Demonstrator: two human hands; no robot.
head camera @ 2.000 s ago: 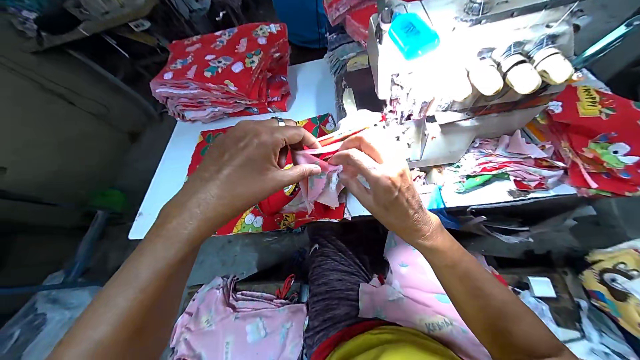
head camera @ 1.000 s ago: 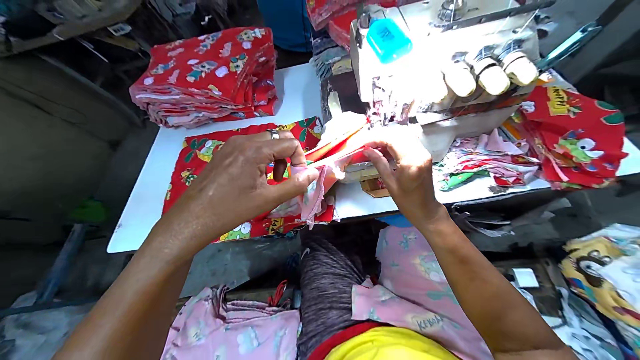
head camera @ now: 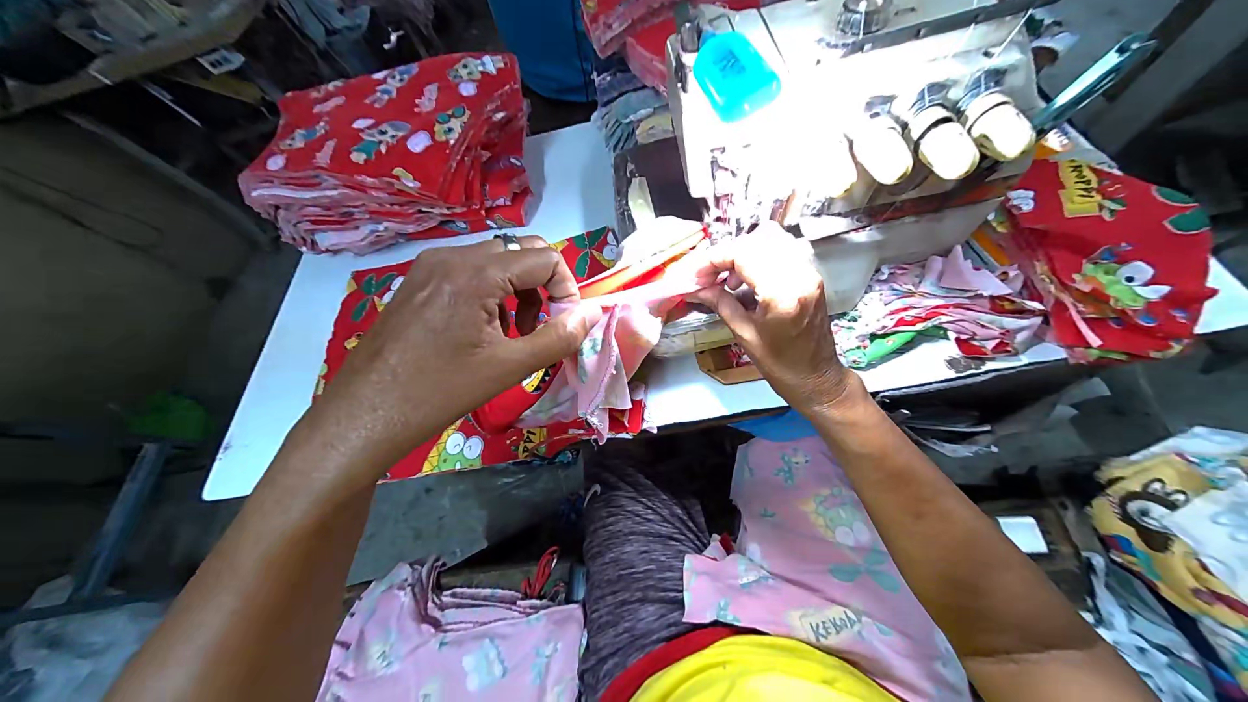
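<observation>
My left hand, with a ring on one finger, pinches the edge of a pink and red printed fabric piece. Fingers of my right hand grip the same piece farther right, so its edge stretches between both hands. Just behind stands a white overlock sewing machine with a blue plastic part on top; glare hides its needle area. Red printed cloth lies on the white table under my left hand, and the gathered fabric hangs over it.
A folded red fabric stack stands at the table's back left. Pink and red scraps and red printed pieces lie right of the machine. Pink printed fabric covers part of my lap; more pink cloth sits lower left.
My hands have moved apart from close together, and the fabric edge between them is drawn out straighter. The view has shifted slightly.
</observation>
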